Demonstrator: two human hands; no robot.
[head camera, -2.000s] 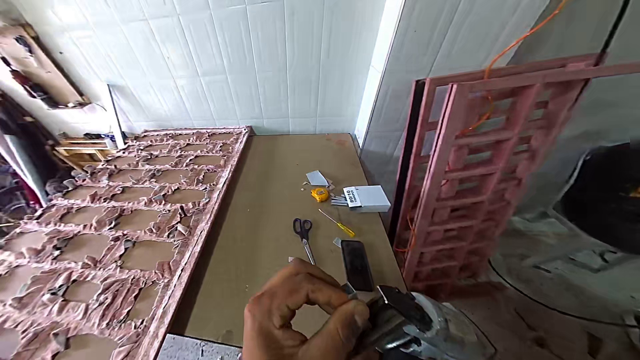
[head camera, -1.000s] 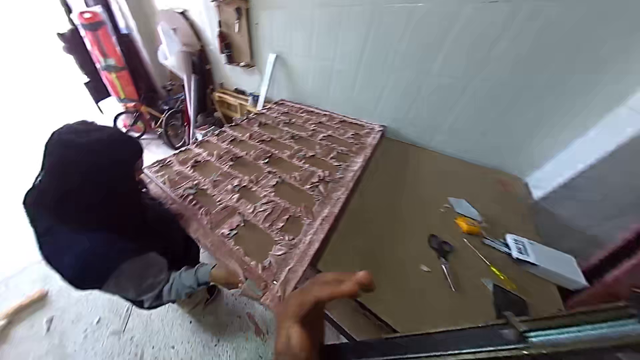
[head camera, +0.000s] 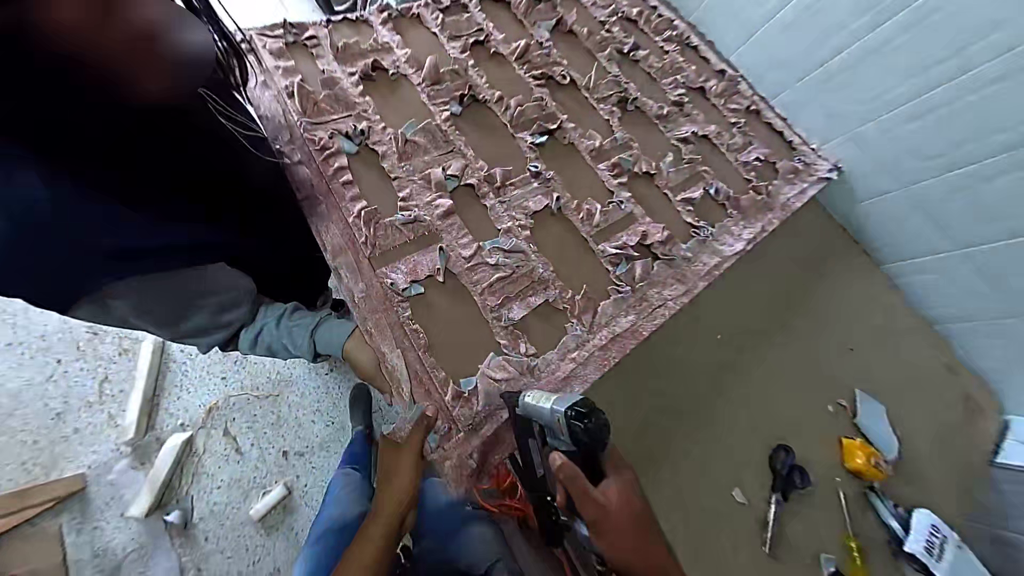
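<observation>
My right hand (head camera: 604, 508) grips a pneumatic stapler (head camera: 560, 448), its silver and black head against the near corner of a fabric-covered lattice frame (head camera: 616, 344). Pinkish velvet-like fabric wraps the slats in gathered folds, with open rectangular gaps between them. To the left of the stapler, my left hand (head camera: 404, 456) holds the fabric edge at that same corner, fingers partly hidden. An orange coiled air hose (head camera: 506, 490) shows beneath the corner, beside the stapler's magazine.
A person in dark clothing (head camera: 160, 184) stands at left, one hand at the frame's edge. On the brown board (head camera: 720, 376) lie scissors (head camera: 782, 480), a yellow tape measure (head camera: 864, 458), a yellow-handled screwdriver (head camera: 852, 536) and a white box (head camera: 944, 544). Wood offcuts (head camera: 160, 472) litter the speckled floor.
The view has swung toward the frame's near corner. My left hand, apart from the fabric one second ago, now holds its edge. The stapler is now at the corner.
</observation>
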